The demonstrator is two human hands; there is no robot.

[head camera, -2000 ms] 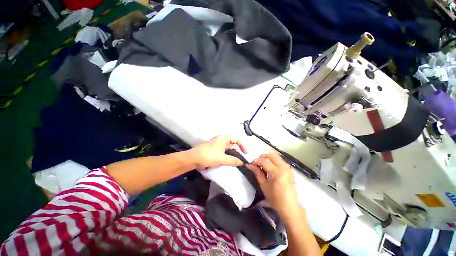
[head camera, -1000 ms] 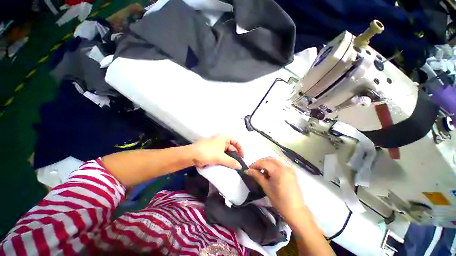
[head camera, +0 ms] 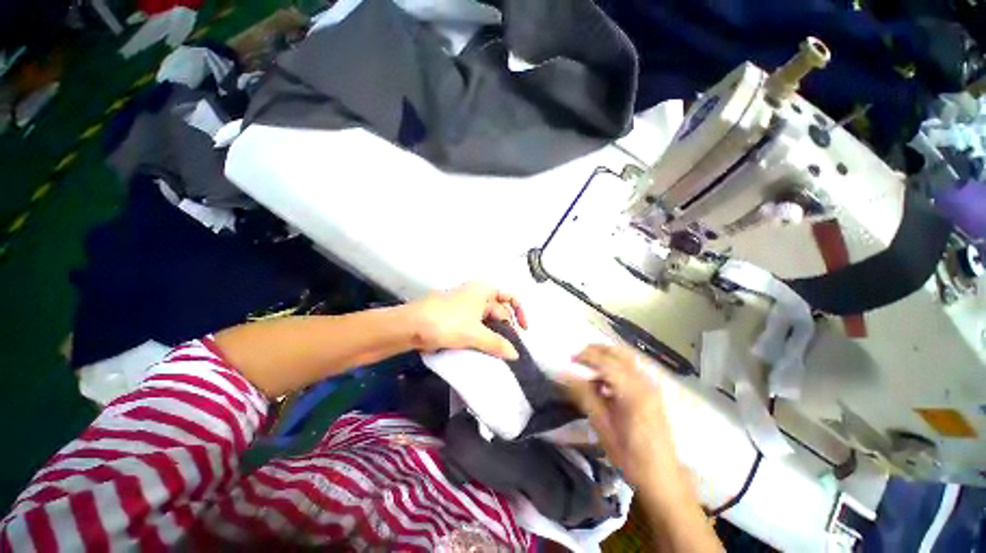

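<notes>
A charcoal garment piece [head camera: 519,467] with white lining [head camera: 487,391] lies bunched in the lap and over the table's front edge. My left hand [head camera: 471,324] pinches the upper end of its dark part between thumb and fingers. My right hand [head camera: 618,394] is blurred, just right of the dark cloth, with fingers bent. Whether it touches the cloth, or holds a small tool, I cannot tell.
The white sewing machine [head camera: 746,162] stands at the right, with white strips [head camera: 781,335] hanging on it and a black band [head camera: 881,270] over its arm. Grey pieces [head camera: 432,92] lie on the table's far side. Navy cloth [head camera: 173,270] is heaped at the left.
My right hand has moved slightly right, away from my left fingertips. The narrow dark strip pinched between both hands now shows as a wider fold beside my left hand.
</notes>
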